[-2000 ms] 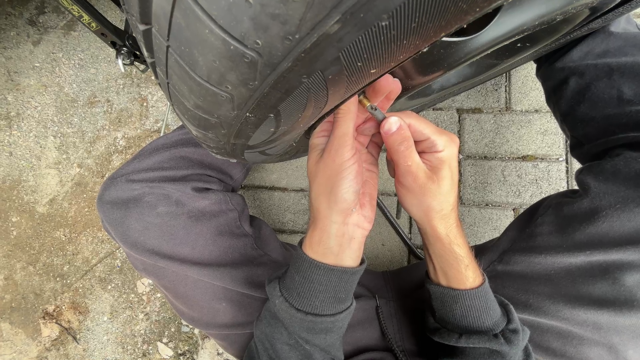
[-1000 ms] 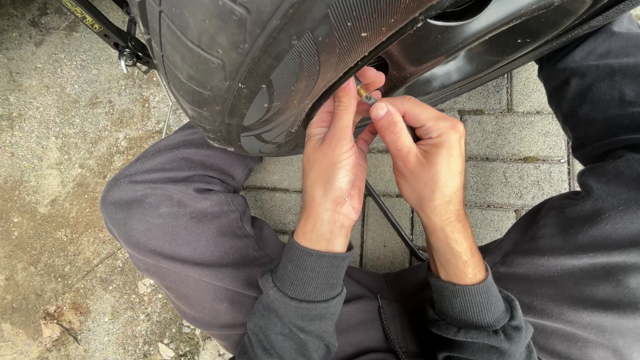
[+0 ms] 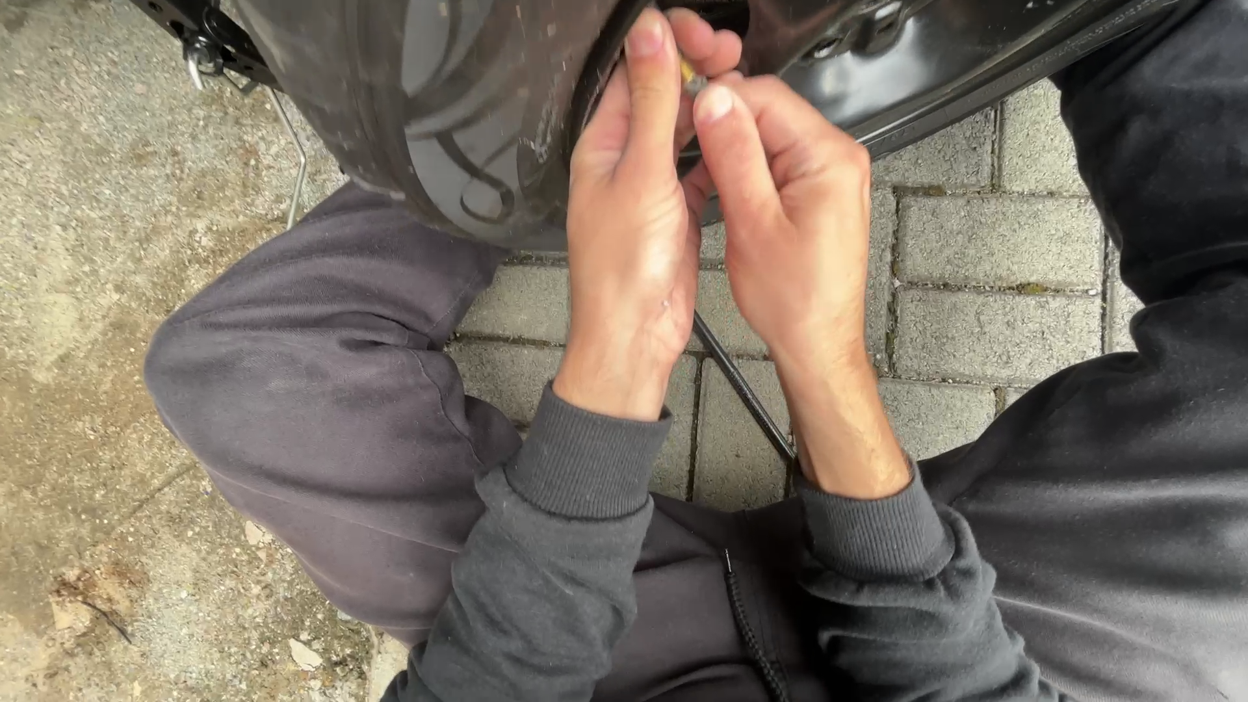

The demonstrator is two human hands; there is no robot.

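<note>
My left hand [image 3: 634, 214] reaches up to the inner edge of a black rubber tire [image 3: 458, 127], its fingers around a small brass-coloured fitting [image 3: 688, 74] with a grey tip. With thumb and forefinger, my right hand [image 3: 795, 205] pinches the tip of that same fitting. Both hands are close together in front of the black wheel rim [image 3: 916, 58]. The far end of the fitting is hidden by my fingers, so what it joins cannot be seen.
A thin black hose or rod [image 3: 743, 385] lies on the grey paving blocks [image 3: 994, 234] between my legs. At the upper left are a black metal part with a bolt [image 3: 202, 54] and a thin bent metal rod [image 3: 295, 161]. My knees flank the wheel.
The tire and rim have turned or shifted against the ground, and both hands have moved slightly up with the fitting between them. The two-handed hold remains.
</note>
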